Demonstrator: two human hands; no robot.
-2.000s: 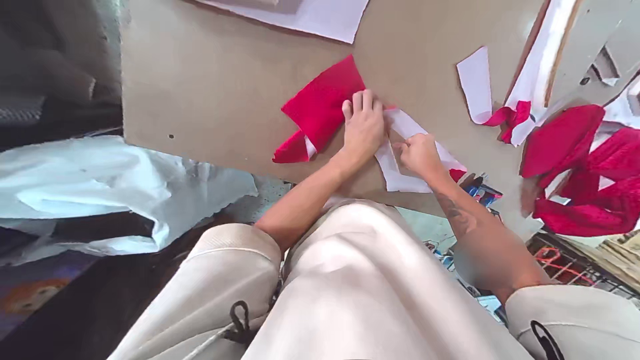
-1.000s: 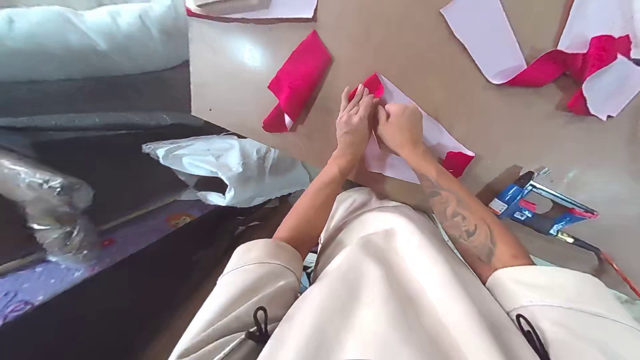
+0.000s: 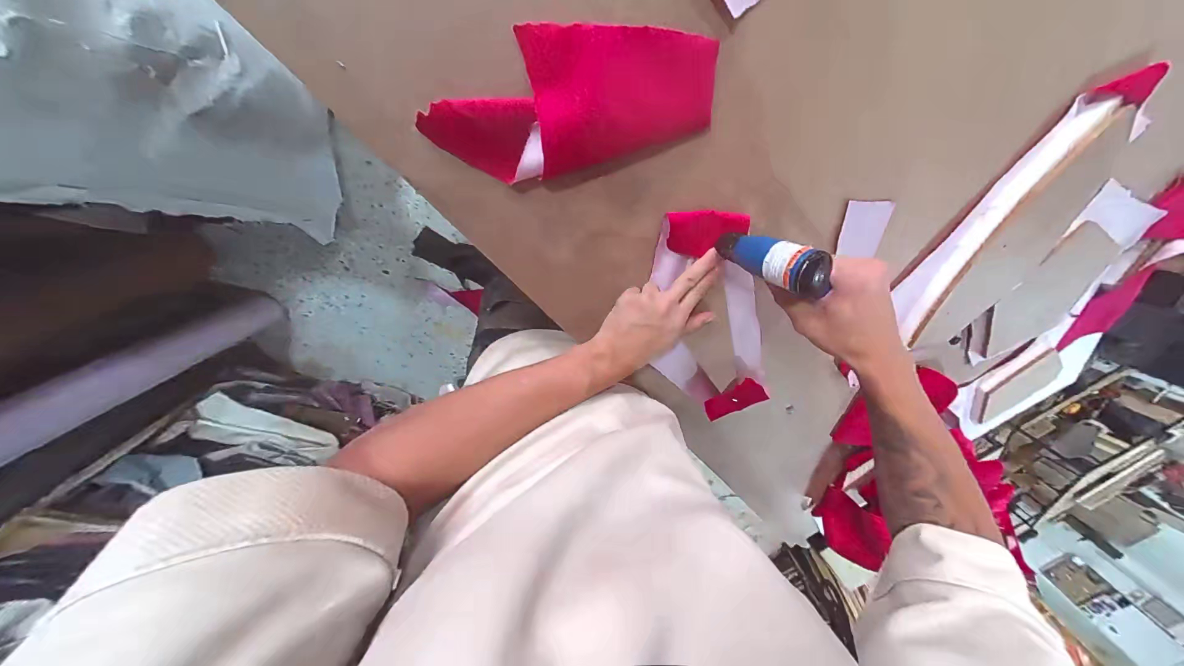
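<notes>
My right hand (image 3: 846, 310) is closed around a blue and black pneumatic staple gun (image 3: 777, 264), whose nose meets the red fabric folded over the far end of a small frame wrapped in white-backed fabric (image 3: 743, 319). The fingertips of my left hand (image 3: 652, 319) press on that frame near the tool's nose, with nothing gripped in the fingers. A second red fold (image 3: 737, 398) covers the frame's near end. Beyond my left hand lies a loose piece of red fabric (image 3: 624, 97), partly folded so its pale backing shows.
A long fabric-edged panel (image 3: 1013, 222) lies on the right of the tabletop (image 3: 805, 120). Red fabric scraps (image 3: 856, 518) gather by the table's right near edge. Grey-white sheeting (image 3: 166, 111) hangs at the upper left, and cloth scraps (image 3: 268, 430) lie below it.
My right hand now holds the staple gun, which lay at the table edge to the right one second ago. My left hand has its fingers stretched out on the frame. The view has turned strongly.
</notes>
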